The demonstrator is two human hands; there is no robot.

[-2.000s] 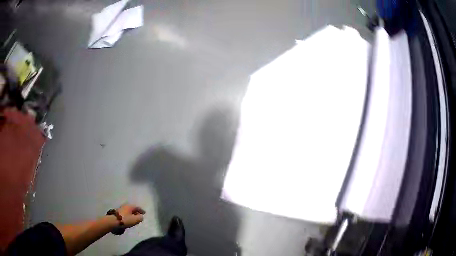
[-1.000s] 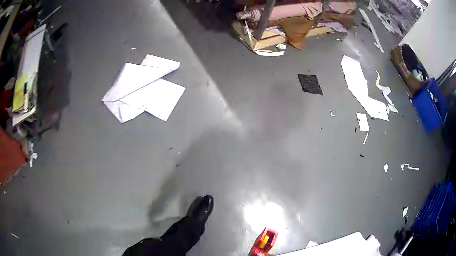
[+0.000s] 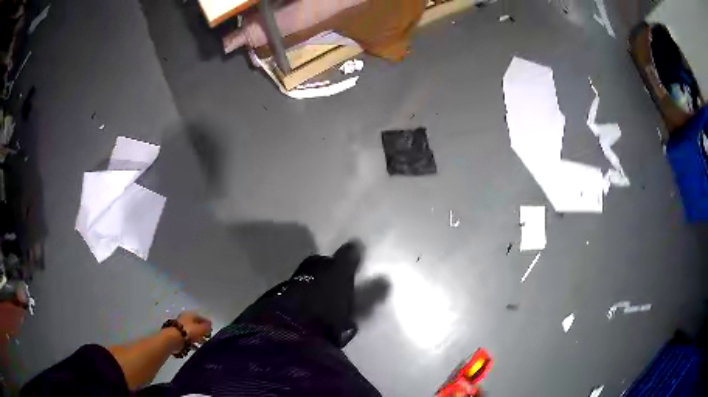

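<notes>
A small red tape dispenser (image 3: 469, 372) with a yellow-orange middle shows at the bottom edge, right of centre. My right hand (image 3: 466, 390) is mostly cut off by the frame edge; its fingertips are around the lower part of the dispenser. My left hand (image 3: 194, 329), bare with a dark beaded bracelet, hangs at the lower left beside my dark-clothed leg. Its fingers look curled, but it is small and blurred; I see no object in it.
Folded white paper (image 3: 120, 209) lies on the grey floor at left. A dark square piece (image 3: 408, 151) lies ahead, and white paper offcuts (image 3: 536, 124) lie at right. A table leg and pink rolls (image 3: 310, 19) are at the top. Blue containers (image 3: 691, 167) stand at the right edge.
The view has turned from the plotter and its white sheet to the floor, then moved forward. The red dispenser has come into view at the bottom. My left hand is back in view.
</notes>
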